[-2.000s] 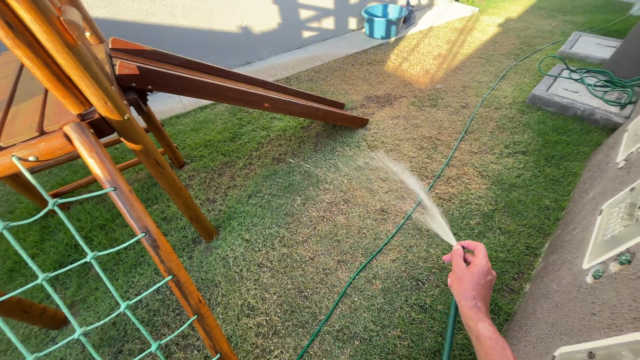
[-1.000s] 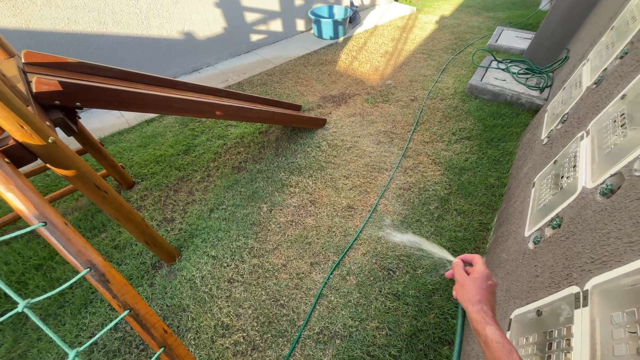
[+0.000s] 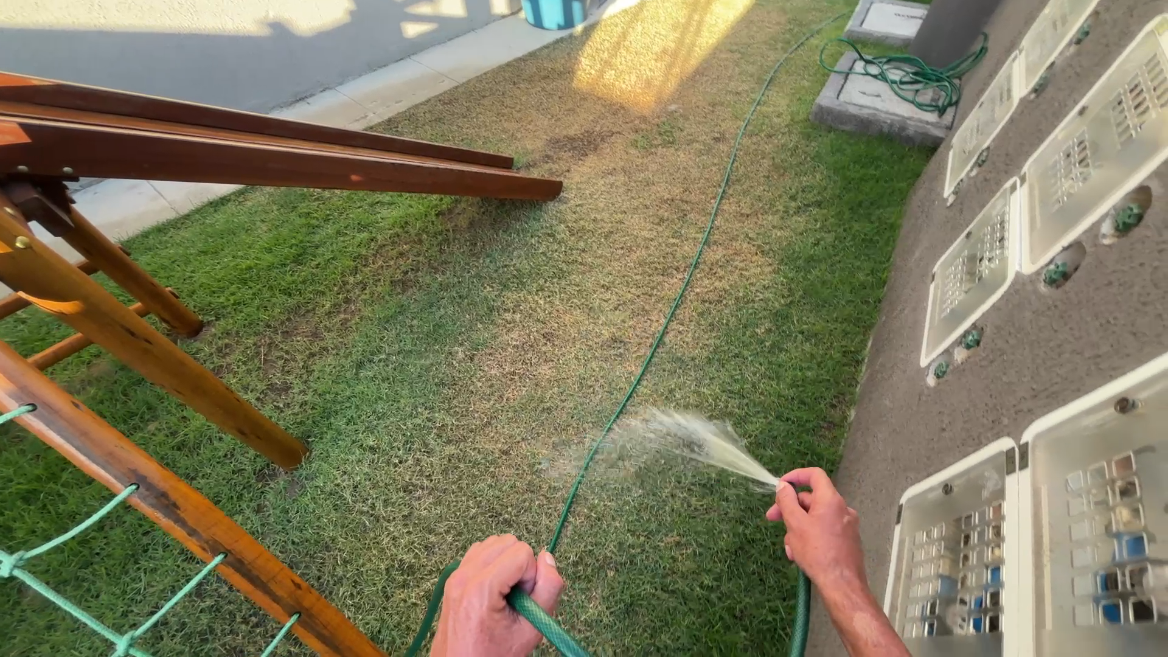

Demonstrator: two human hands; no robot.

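My right hand (image 3: pixel 817 525), low and right of centre, grips the end of a green garden hose (image 3: pixel 801 607), its fingertips at the mouth. From there a fan of water (image 3: pixel 698 438) sprays left onto patchy grass (image 3: pixel 566 347). At the bottom, my left hand (image 3: pixel 497 593) is closed around another stretch of green hose (image 3: pixel 547 625), which loops out on both sides of the fist. A thin length of green hose (image 3: pixel 680 292) runs over the lawn away from me, passing behind my left hand.
On the left stand a wooden slide (image 3: pixel 301 160), wooden posts (image 3: pixel 164 351) and a green rope net (image 3: pixel 78 598). A wall with pale meter covers (image 3: pixel 976 260) lines the right. Coiled hose (image 3: pixel 912 82) lies on a concrete slab (image 3: pixel 849 114); a blue tub (image 3: pixel 555 11) stands far off.
My left hand, not seen in the earlier frames, has come into view holding hose. The spray from my right hand has spread wider than one second ago. The view has shifted right.
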